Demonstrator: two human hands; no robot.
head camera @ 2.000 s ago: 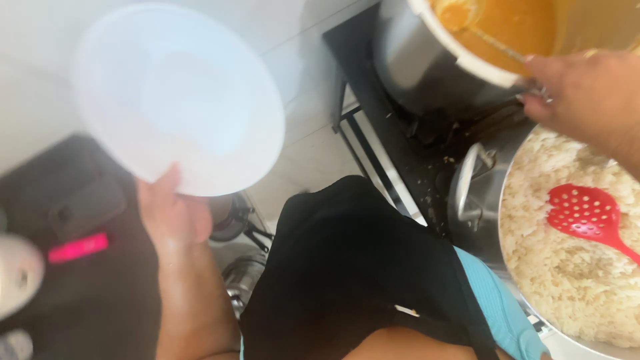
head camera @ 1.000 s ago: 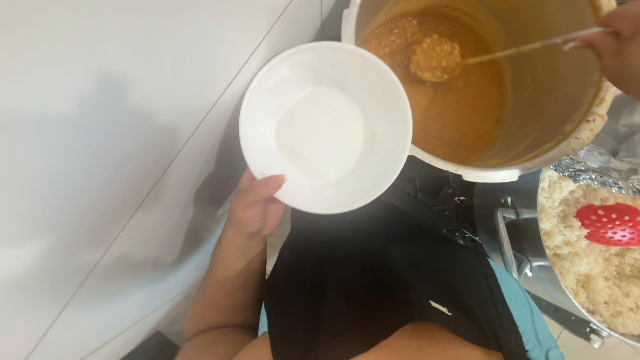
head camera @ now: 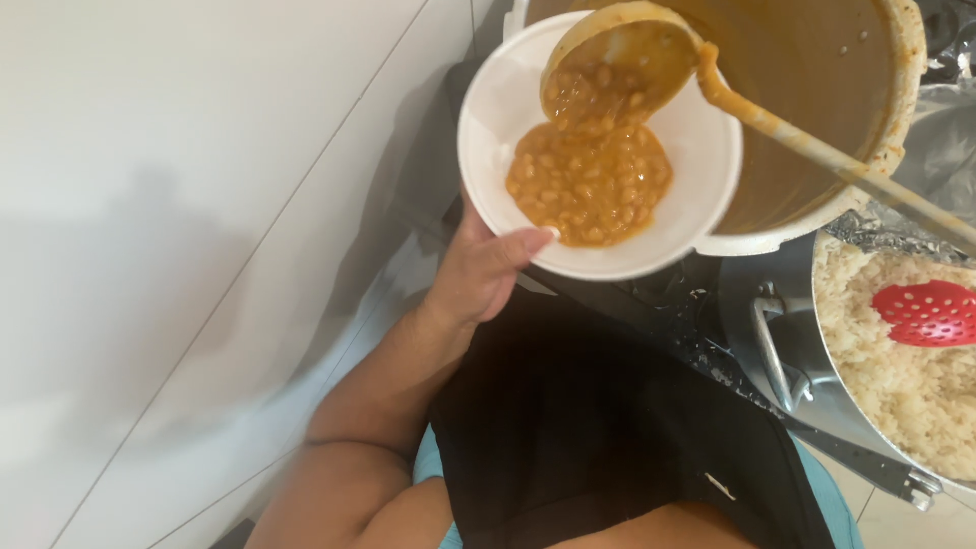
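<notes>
My left hand [head camera: 492,263] grips the rim of a white bowl [head camera: 488,122], its thumb over the edge. A metal ladle [head camera: 648,57] is tipped over the bowl, and stewed beans [head camera: 591,183] run from it onto the beans lying in the bowl. The ladle's long handle [head camera: 846,164] runs off the right edge; my right hand is out of view. Behind the bowl stands a large pot [head camera: 820,69] with orange-brown sauce on its inner wall. The bowl overlaps the pot's near left rim.
At the right, a metal pot [head camera: 770,335] with a side handle holds cooked rice [head camera: 877,381] and a red slotted spoon [head camera: 926,313]. Crumpled foil [head camera: 869,232] lies between the pots. The black stove [head camera: 671,290] is beneath them. A white tiled wall [head camera: 191,191] rises at the left.
A second ago the bowl was empty and the ladle was over the sauce in the pot. Now the ladle is tipped over the bowl with beans in both. My right hand has left the view.
</notes>
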